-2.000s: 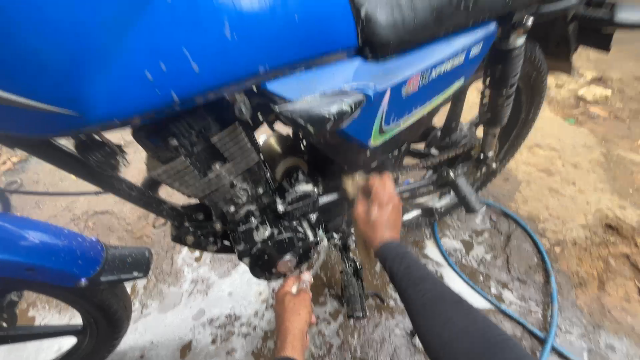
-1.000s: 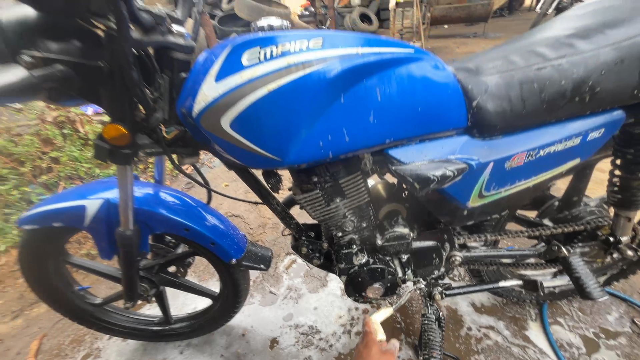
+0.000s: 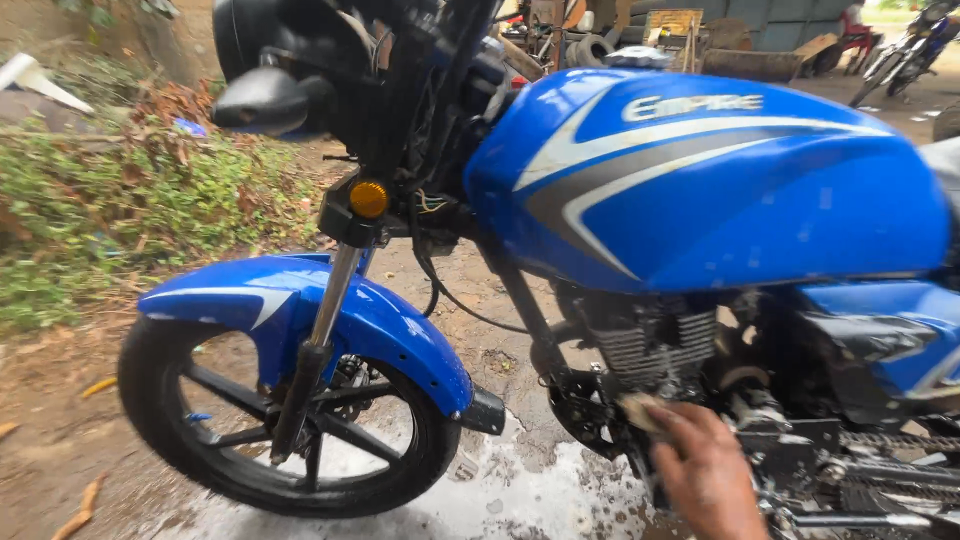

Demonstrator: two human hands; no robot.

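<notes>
My right hand (image 3: 701,457) reaches in at the lower right, its fingers closed on a small tan piece, perhaps a sponge or brush (image 3: 641,415). The piece is against or just in front of the lower engine of a blue motorcycle, below the finned engine cylinder (image 3: 652,341). Above are the blue fuel tank (image 3: 712,202) and, to the right, a blue side panel (image 3: 862,300). The front wheel (image 3: 292,506) and blue front fender (image 3: 397,322) stand to the left. My left hand is out of view. Blur hides the exact contact.
White suds (image 3: 517,480) lie on the wet ground under the motorcycle. Low plants (image 3: 150,195) grow at the left. Behind stand old tires (image 3: 592,51), another motorcycle (image 3: 911,49) and a person near a red chair (image 3: 859,34). The chain (image 3: 892,442) runs at the lower right.
Both hands showed two seconds ago, at the engine; now one does. The view has swung toward the front wheel. The visible hand is now by the front lower engine.
</notes>
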